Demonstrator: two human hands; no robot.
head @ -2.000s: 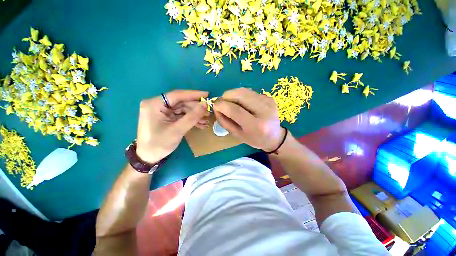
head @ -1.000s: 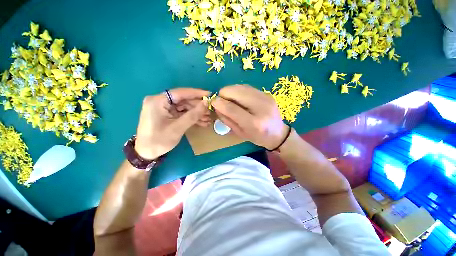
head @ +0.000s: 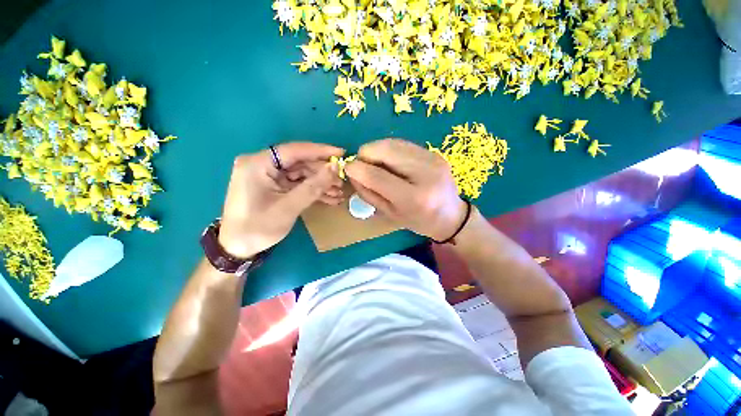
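My left hand (head: 280, 199), with a ring and a watch, holds a small yellow-and-white piece (head: 339, 166) between thumb and fingertips. My right hand (head: 410, 187) meets it from the right, with its fingertips pinched at the piece; whether they hold a separate small insert is hidden. Both hands are above a tan cardboard piece (head: 337, 231) bearing a round white spot (head: 361, 208). A low pile of thin yellow inserts (head: 475, 161) lies just right of my right hand.
A large yellow-and-white heap (head: 455, 49) covers the top of the green table (head: 219, 81). A smaller heap (head: 81, 146) lies left, near a white bottle (head: 88, 264) and fine yellow parts (head: 23, 248). Stray pieces (head: 578, 128) lie right. Blue crates (head: 666, 260) and cardboard boxes (head: 658, 353) stand lower right.
The view has shifted slightly since the earliest frame. My hands stay together at the piece, with only small movements of the fingertips.
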